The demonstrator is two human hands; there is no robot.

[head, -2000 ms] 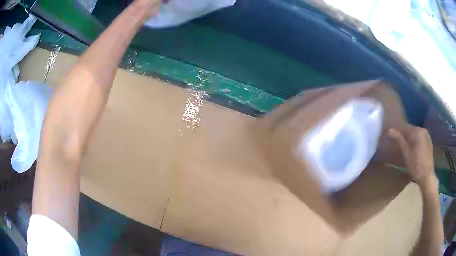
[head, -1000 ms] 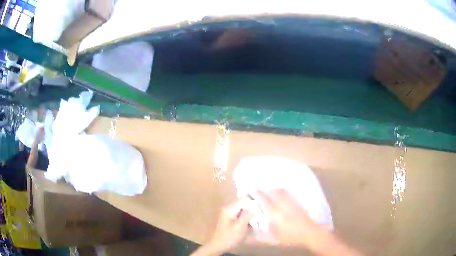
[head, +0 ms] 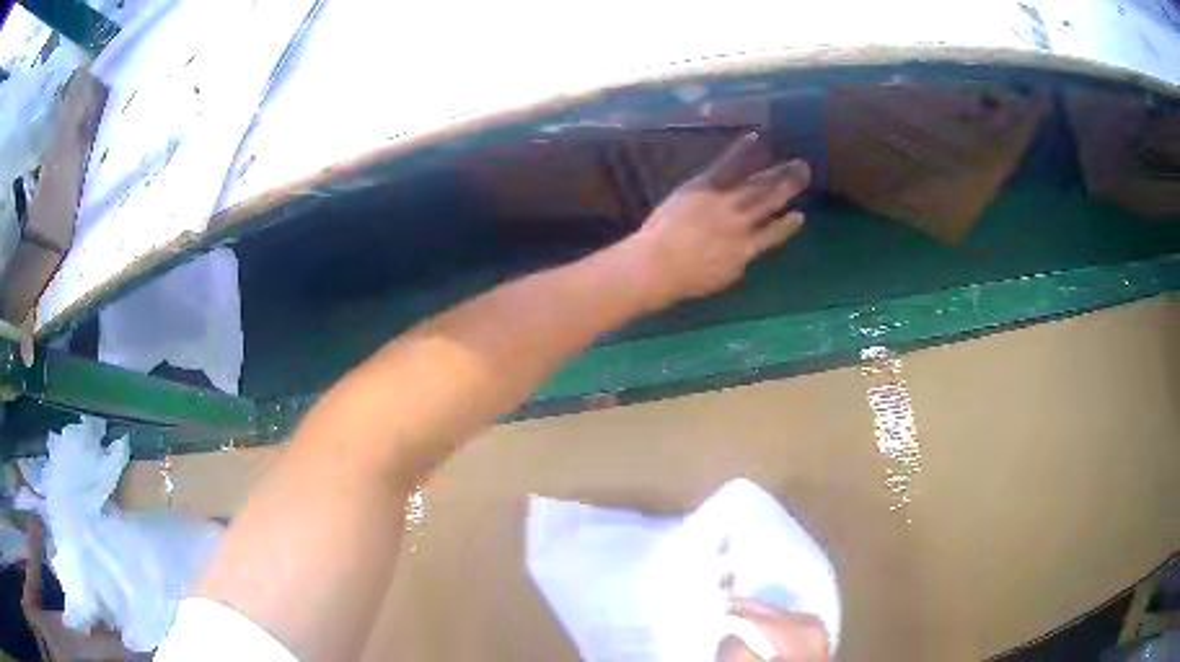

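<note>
A white wrapped product (head: 686, 569) lies on the cardboard bench cover (head: 1022, 453) at the bottom centre, one side of its film spread out. My right hand (head: 776, 634), cut off by the bottom edge, grips the film on its right side. My left hand (head: 725, 220) reaches across into the dark shelf recess with fingers apart. It is in front of a brown small carton (head: 634, 168); whether the fingertips touch it I cannot tell.
More brown cartons (head: 932, 155) stand in the recess to the right, under the white worktop (head: 518, 58). A green rail (head: 751, 343) borders the recess. A crumpled bag pile (head: 117, 556) lies at left; a white bagged item (head: 175, 317) is behind it.
My left hand has left the wrapped product and moved up into the recess. My right hand stays at the product, which now has film spread to its left. The view has shifted.
</note>
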